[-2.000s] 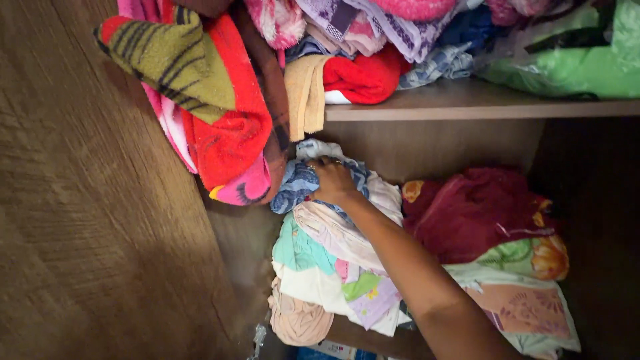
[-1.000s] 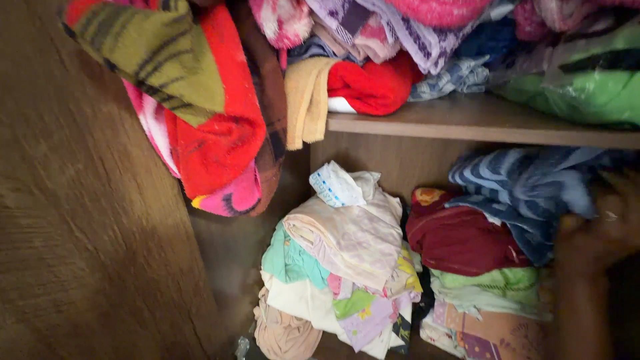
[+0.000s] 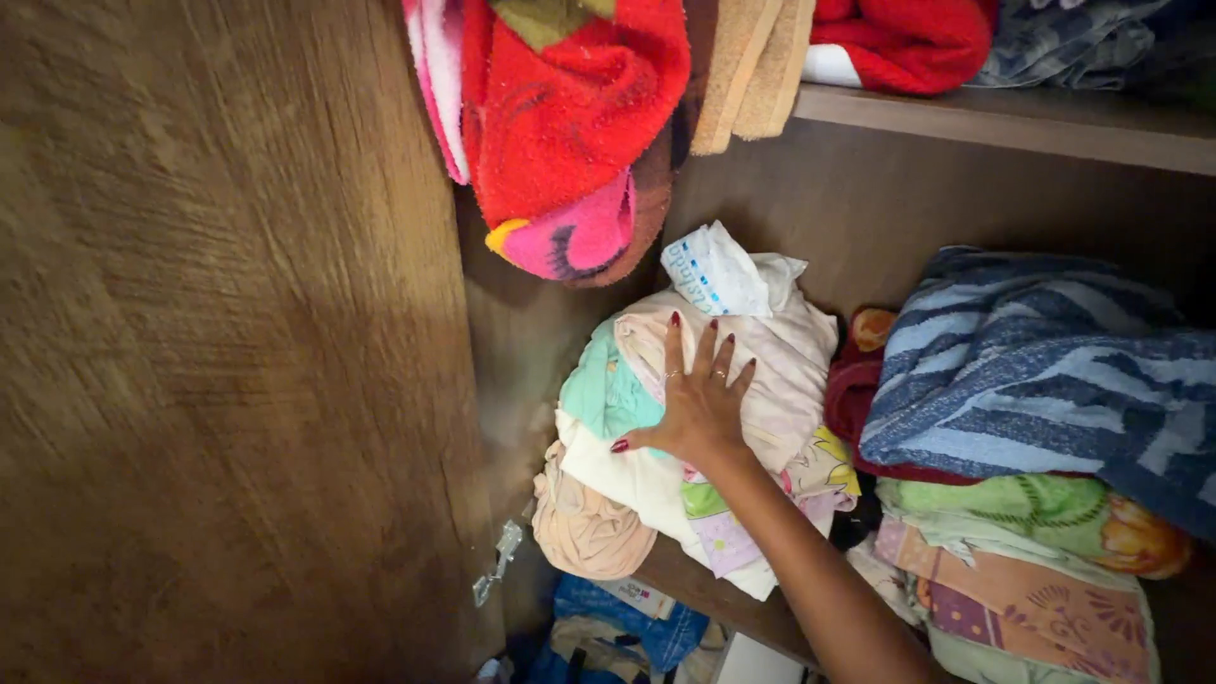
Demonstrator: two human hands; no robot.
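Observation:
My right hand (image 3: 705, 408) is spread over the left pile, fingers apart, its back to the camera. Under or just before it lies a pale pink folded cloth (image 3: 784, 385); whether the fingertips press on it is hard to tell. A mint green cloth (image 3: 608, 385) and a white cloth (image 3: 608, 475) show beside and below the hand. A white packet with blue print (image 3: 717, 271) rests on top of the pile. A blue striped cloth (image 3: 1016, 370) lies on the right pile, above a maroon cloth (image 3: 850, 389). My left hand is out of view.
A brown wooden door or panel (image 3: 237, 342) fills the left side. Red fleece (image 3: 579, 123) hangs at the top, near the upper shelf's edge (image 3: 1007, 128). A metal hinge (image 3: 499, 562) is at lower left. Blue fabric (image 3: 622, 617) shows on a lower level.
The blue striped cloth was under my right hand on the left pile, then at the right with it. Now it lies released on the right pile, and the hand is back over the left pile.

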